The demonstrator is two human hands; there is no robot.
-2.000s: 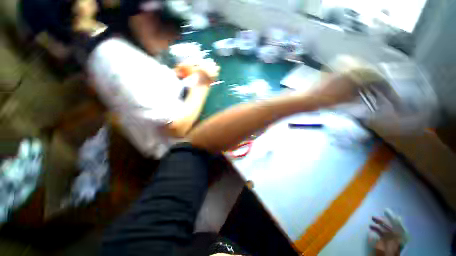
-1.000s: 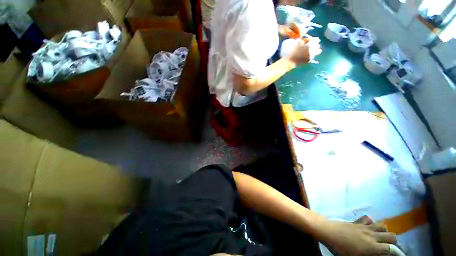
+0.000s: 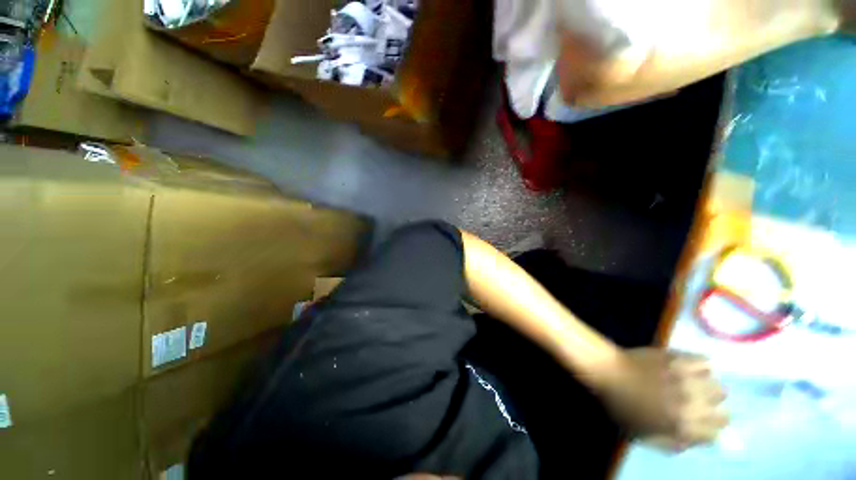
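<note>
My left hand [image 3: 674, 397] is at the near edge of the white work sheet [image 3: 751, 441], at the right of the view. It is blurred, with its fingers bent, and I cannot tell if it holds anything. The pliers [image 3: 784, 316], with one red and one yellow handle loop, lie on the sheet above and right of my hand, apart from it. My right hand is out of the picture.
Another person's white-clothed arm [image 3: 695, 37] reaches over the green table [image 3: 788, 141] at the top right. An open carton [image 3: 413, 117] holds white shells at the top. Large closed cartons [image 3: 235, 272] stand at the left. Orange-brown tape [image 3: 727, 228] marks the sheet's corner.
The view has swung left and down towards the floor and cartons. My left hand has gone from lying spread on the sheet to bent fingers at its near edge, closer to the pliers.
</note>
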